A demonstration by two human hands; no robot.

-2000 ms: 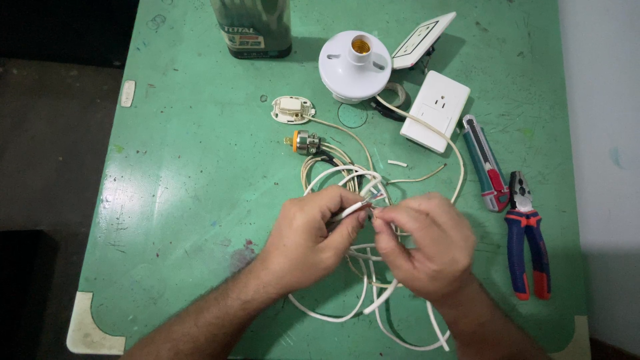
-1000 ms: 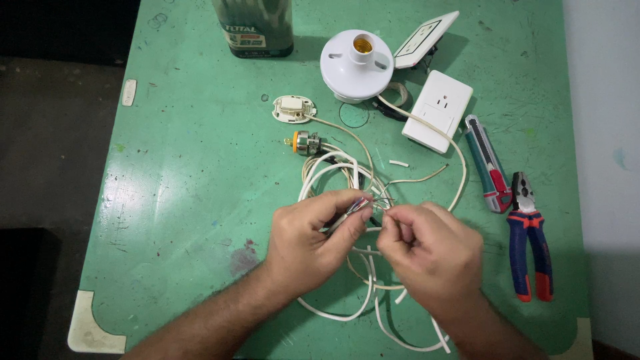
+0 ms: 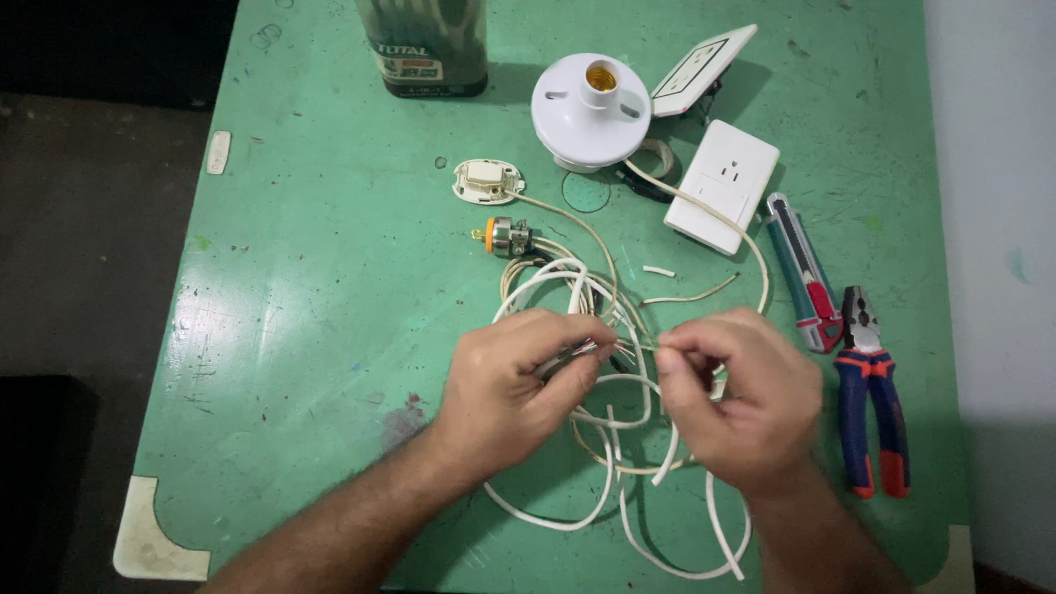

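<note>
My left hand (image 3: 524, 384) pinches a thin multi-wire cable end (image 3: 569, 356), its fine coloured strands spread between thumb and forefinger. Facing it, my right hand (image 3: 742, 388) grips one or more of the thin strands with its fingertips. Beneath both hands lies a loose tangle of white cable (image 3: 610, 487). A plug with an orange ring (image 3: 503, 237) joins beige wires beyond my left hand. A small cream switch (image 3: 487, 181) has its own cord. A white lamp holder (image 3: 590, 115) stands further back, its cord running over a white wall outlet (image 3: 724, 188). Parts of the strands are hidden by my fingers.
Pliers with blue and red handles (image 3: 874, 412) and a utility knife (image 3: 800, 272) lie at the right. A second outlet plate (image 3: 705, 70) leans behind the lamp holder, near a roll of tape (image 3: 656, 165). A dark Total container (image 3: 425, 49) stands at the back of the green table (image 3: 313, 289).
Both hands stay close together over the cables. The strands between their fingertips have shifted, and the loose white cable around them lies a little differently.
</note>
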